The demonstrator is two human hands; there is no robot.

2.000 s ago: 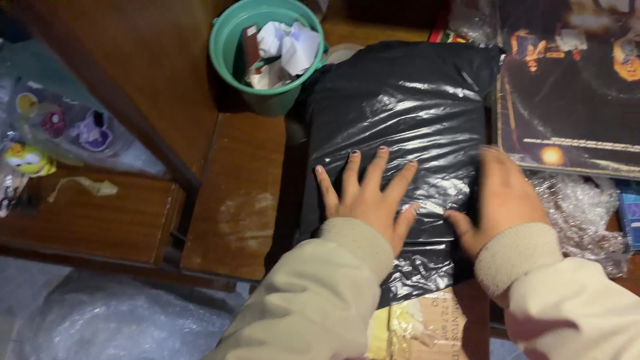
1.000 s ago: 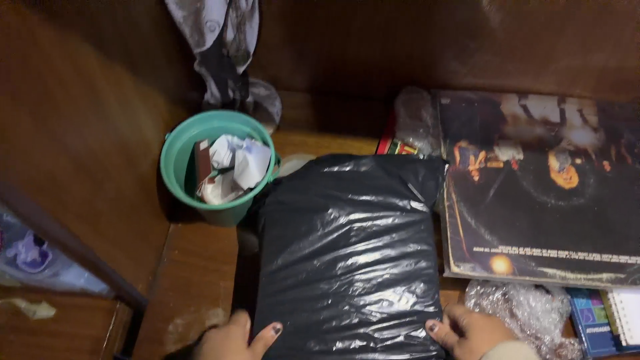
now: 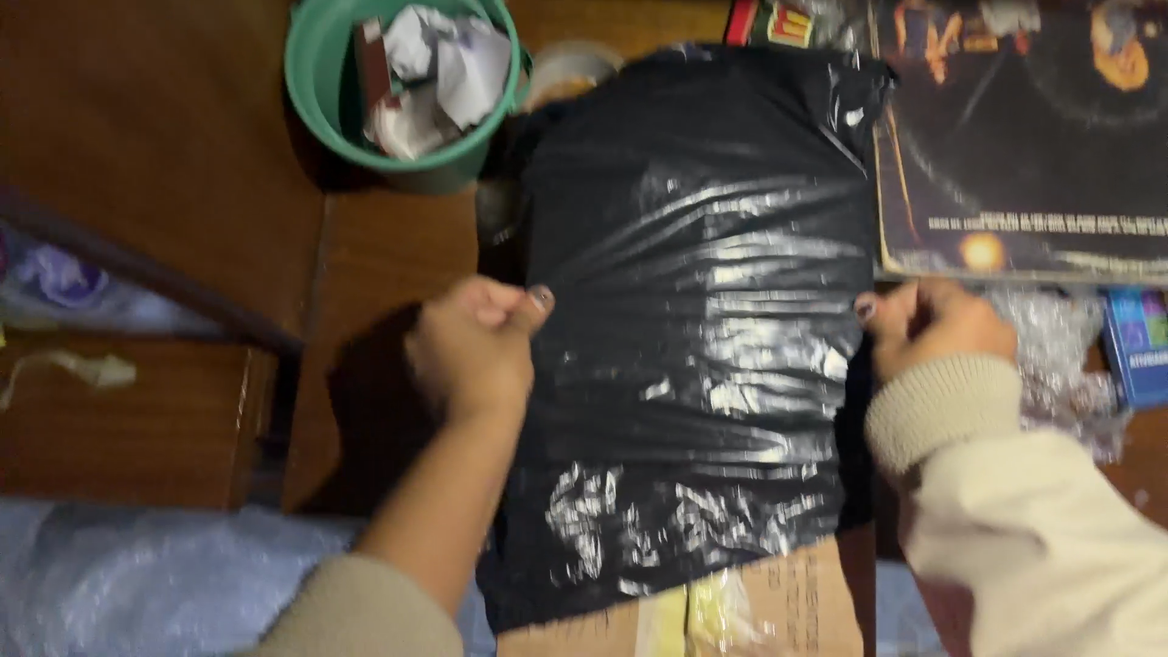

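Note:
Black plastic sheeting (image 3: 693, 301), shiny and wrinkled, covers most of a cardboard box (image 3: 789, 602). Bare cardboard with clear and yellowish tape shows at the near end. At the left edge, my left hand (image 3: 479, 342) pinches the plastic between thumb and curled fingers. My right hand (image 3: 940, 324) grips the plastic's right edge in the same way, about level with the left. How far the plastic wraps beneath the box is hidden.
A green bucket (image 3: 315, 100) with crumpled paper stands at the upper left. An album cover (image 3: 1022, 164) lies at the right, above clear plastic wrap (image 3: 1049, 338) and a blue booklet (image 3: 1141, 351). A wooden panel (image 3: 155, 137) rises at the left.
Two seconds ago both hands lay with fingers spread on top of the plastic; now they pinch its side edges. Since one second ago the view has shifted, showing the cardboard end again.

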